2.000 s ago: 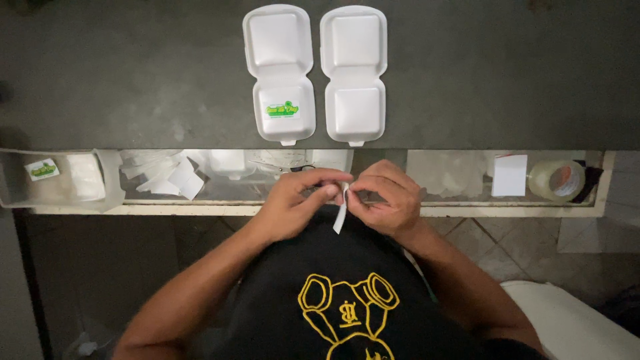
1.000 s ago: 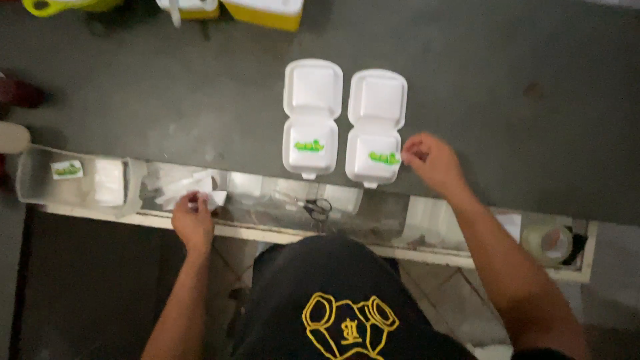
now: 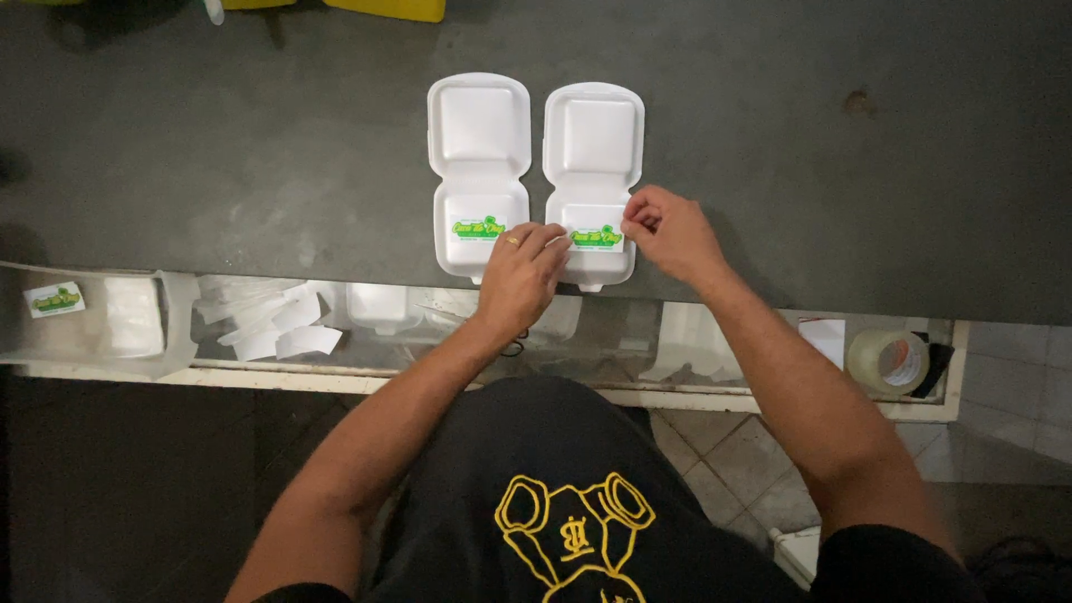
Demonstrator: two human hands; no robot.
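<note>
Two white foam clamshell containers lie unfolded side by side on the dark worktop, the left container (image 3: 479,126) and the right container (image 3: 598,134). A green printed label (image 3: 476,228) sits on the near half of the left one. Another green printed label (image 3: 595,239) lies on the near half of the right one. My left hand (image 3: 523,272), with a ring on one finger, reaches across the left container's edge and touches the left end of the right label. My right hand (image 3: 670,230) pinches at that label's right edge, thumb and index finger together.
Below the worktop edge runs an open drawer (image 3: 285,375) with paper scraps (image 3: 306,339), scissors (image 3: 515,343) partly hidden by my left arm, and a roll of clear tape (image 3: 889,362). A translucent bin (image 3: 180,322) stands at its left end. Yellow objects (image 3: 385,7) lie at the top edge.
Two seconds ago both hands held a small white strip above the drawer, and the right container had no label. My left hand has since moved from the drawer's paper scraps to the right container's label.
</note>
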